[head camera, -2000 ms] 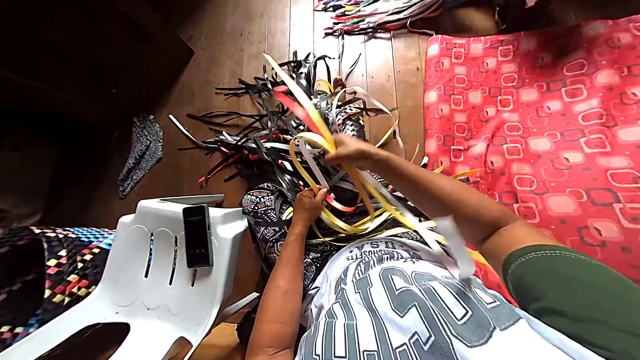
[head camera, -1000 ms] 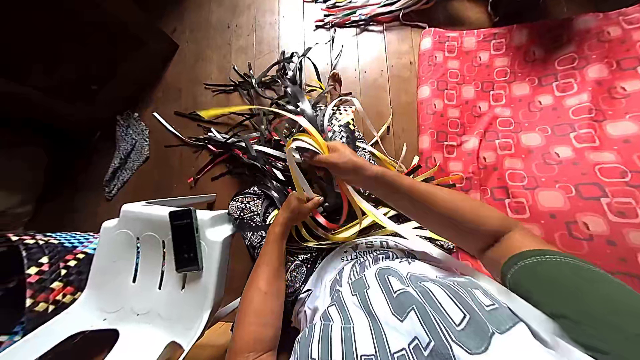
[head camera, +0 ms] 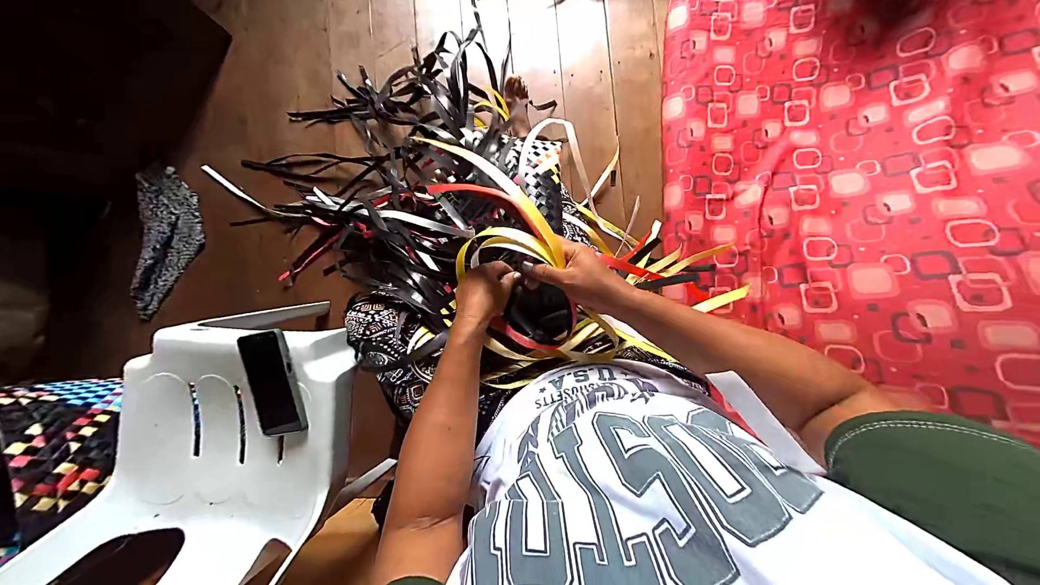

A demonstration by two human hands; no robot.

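My left hand (head camera: pixel 485 290) and my right hand (head camera: pixel 575 275) meet over my lap, fingertips close together, both gripping flat plastic strips. Yellow strips (head camera: pixel 505 237) loop over and around the hands, with a red strip (head camera: pixel 475 189) beside them. Many loose black strips (head camera: pixel 390 236) spread from the lap to the left and forward. Beyond my hands lies a woven black and white checkered piece (head camera: pixel 543 166). More yellow, red and black strip ends stick out to the right of my right wrist. The fingers partly hide what they pinch.
A white plastic chair (head camera: pixel 219 479) stands at the left with a black smartphone (head camera: pixel 272 382) on it. A grey patterned cloth (head camera: pixel 166 240) lies on the wooden floor (head camera: pixel 284 73). Red patterned fabric (head camera: pixel 845 195) covers the right side. Colourful woven material (head camera: pixel 57 455) is at the lower left.
Two seconds ago my right hand was raised away from my left with strips in it; it has come down beside my left hand. The yellow strips now curl in a tighter loop around both hands.
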